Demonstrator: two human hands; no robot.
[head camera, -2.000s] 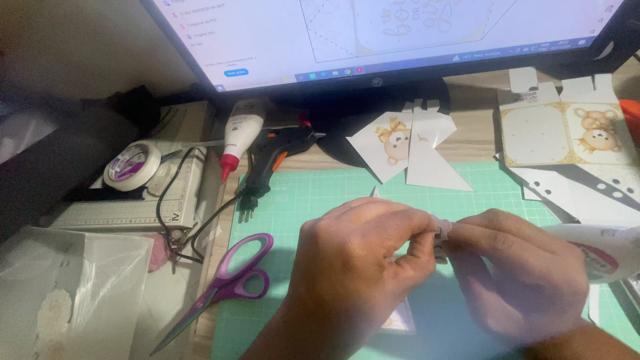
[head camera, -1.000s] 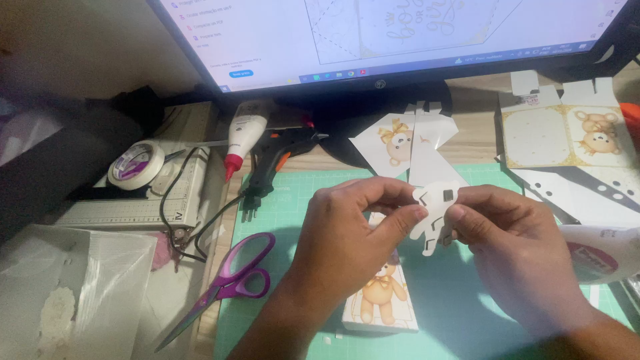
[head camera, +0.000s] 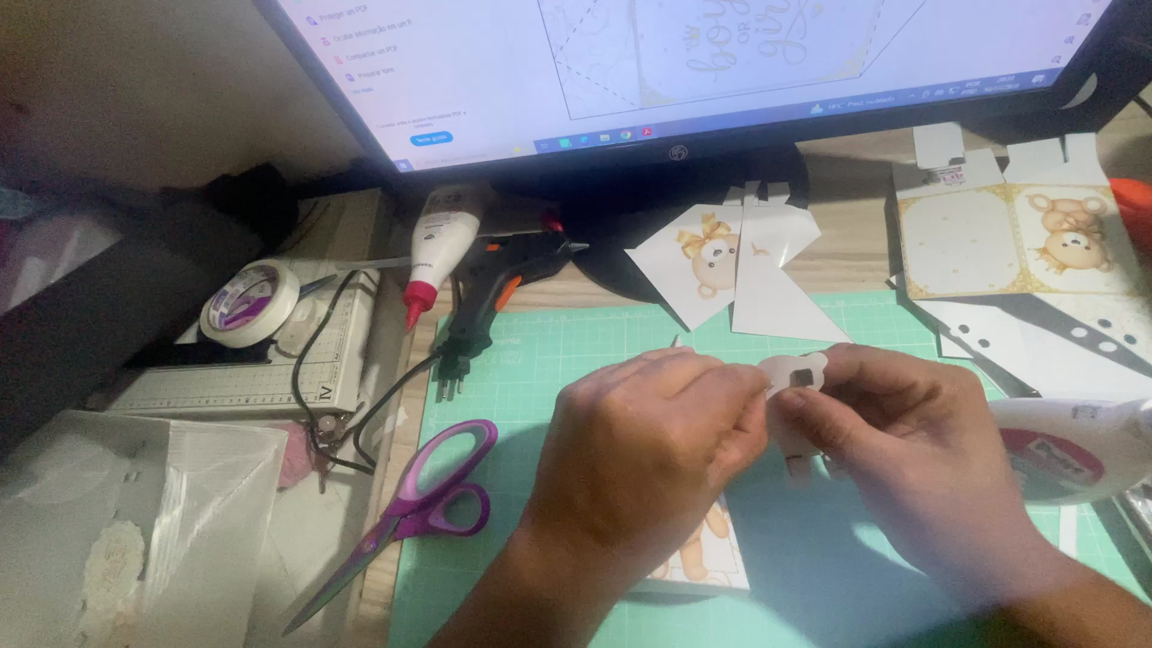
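Note:
A small white paper cutout (head camera: 781, 371) with a dark square on its face is held above the green cutting mat (head camera: 504, 378). My right hand (head camera: 909, 441) pinches it between thumb and forefinger. The fingertips of my left hand (head camera: 657, 441) are closed at the cutout's left edge; what they grip there is hidden. Below my hands lies a white paper piece printed with a teddy bear (head camera: 697, 553), partly covered by my left hand. Purple-handled scissors (head camera: 441, 504) lie to the left of my left hand, across the mat's edge.
A monitor (head camera: 679, 153) stands behind the mat. Before it are a glue bottle (head camera: 445, 238), a black glue gun (head camera: 504, 279) and cut bear cards (head camera: 774, 261). A tape roll (head camera: 250, 304) rests on a paper trimmer (head camera: 315, 378) at left. A large white bottle (head camera: 1071, 450) lies at right, below printed card (head camera: 1017, 238).
The cutout was spread flat between both hands a second ago. Now it is tilted, and my left hand has turned, with its fingers folded in at the cutout's edge.

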